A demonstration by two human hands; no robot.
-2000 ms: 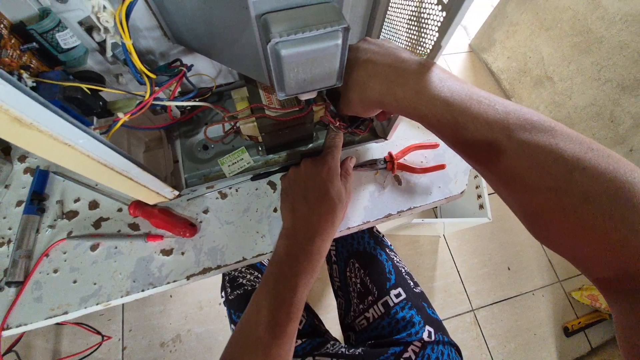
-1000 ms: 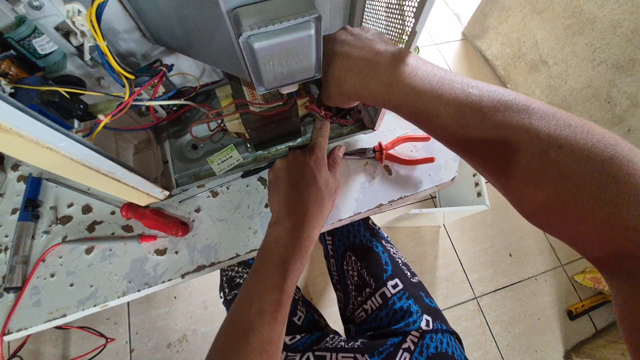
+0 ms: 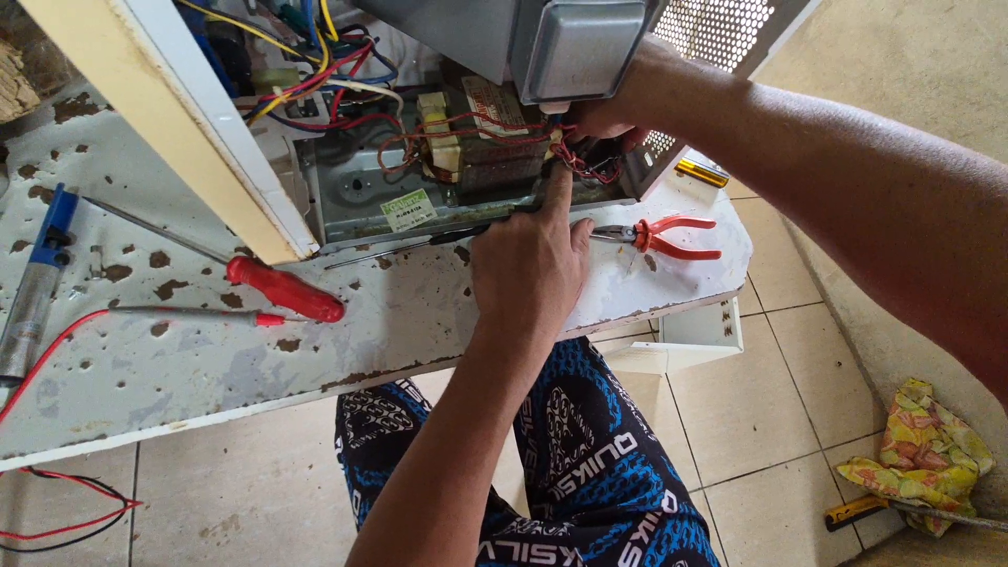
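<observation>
My left hand [image 3: 531,264] rests over the bench edge, its index finger extended up to a bundle of thin red wires [image 3: 581,167] in the open appliance, apparently a microwave oven. Under this hand lies a thin black-handled tool [image 3: 457,234]. My right hand [image 3: 610,118] reaches in behind the grey metal housing [image 3: 584,51], by the same wires; its fingers are mostly hidden, so its hold cannot be told. Left of the wires sits a transformer [image 3: 500,161]. Orange-handled pliers [image 3: 669,236] lie just right of my left hand.
On the chipped white bench [image 3: 394,331] lie a red-handled screwdriver [image 3: 283,290], a red-tipped test probe [image 3: 197,316], a blue and silver desoldering pump [image 3: 39,283] and a yellow tool [image 3: 701,173]. The cabinet's cream edge [image 3: 173,118] stands left; a perforated panel [image 3: 709,35] stands right.
My left index finger still reaches the red wires, and my right hand remains behind the housing. The view has shifted and shows the bench closer; the yellow tool behind the pliers now shows.
</observation>
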